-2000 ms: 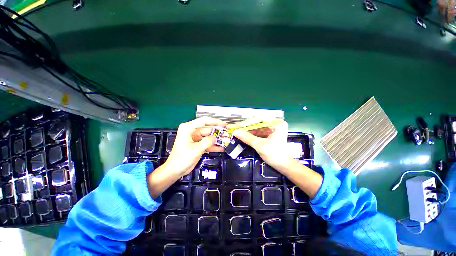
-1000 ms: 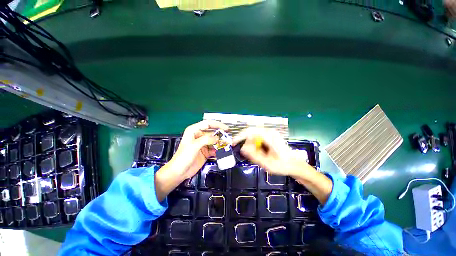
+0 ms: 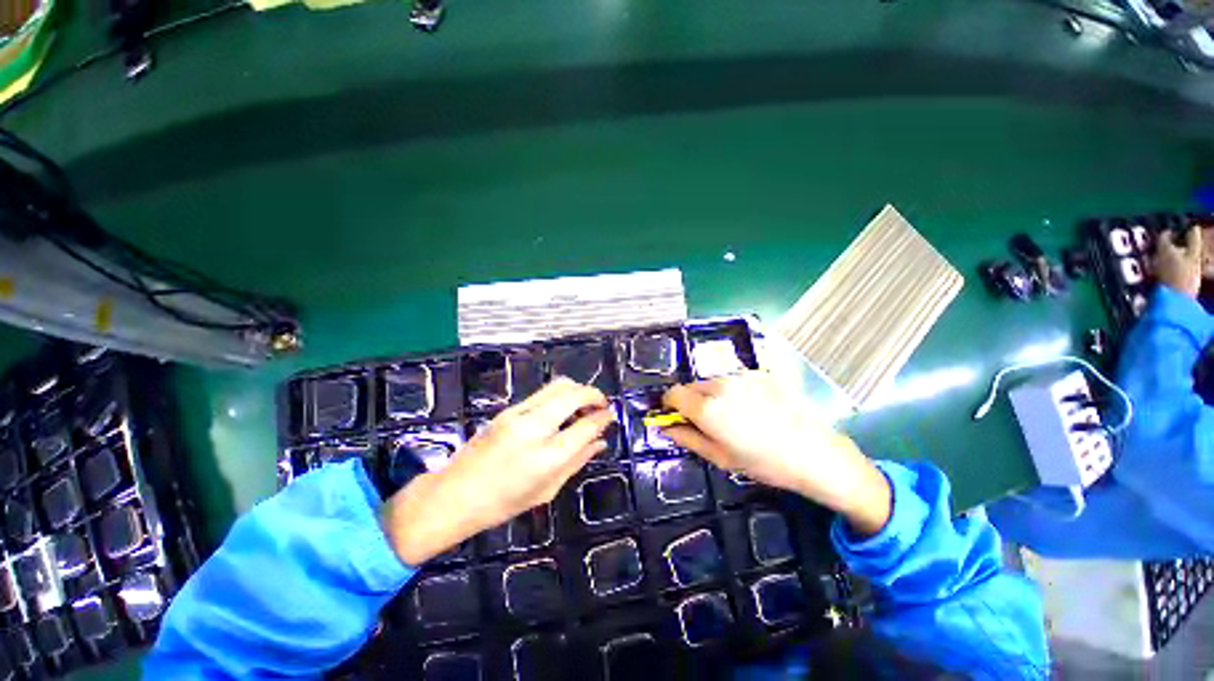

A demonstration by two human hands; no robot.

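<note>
My left hand (image 3: 539, 446) is over the black blister tray (image 3: 530, 588), fingertips bent down at an upper middle pocket; whether it holds anything is hidden. My right hand (image 3: 772, 426) is just right of it, closed around the yellow hand tool (image 3: 664, 419), whose short visible part points left between the hands. The small electronic module cannot be made out. A white-faced part (image 3: 720, 353) lies in a top right pocket. The pale striped adhesive sheet (image 3: 573, 309) lies flat just beyond the tray.
A larger striped sheet (image 3: 872, 306) lies angled at right. Beyond are loose black parts (image 3: 1025, 270), a power strip (image 3: 1061, 432) and another person's hand (image 3: 1177, 260) at a tray. A second blister tray (image 3: 83, 499) and a cabled metal rail (image 3: 127, 313) are at left.
Both hands have lowered from above the tray to its pockets. The module held between them is out of sight. The view has shifted, and another person's arm shows at right.
</note>
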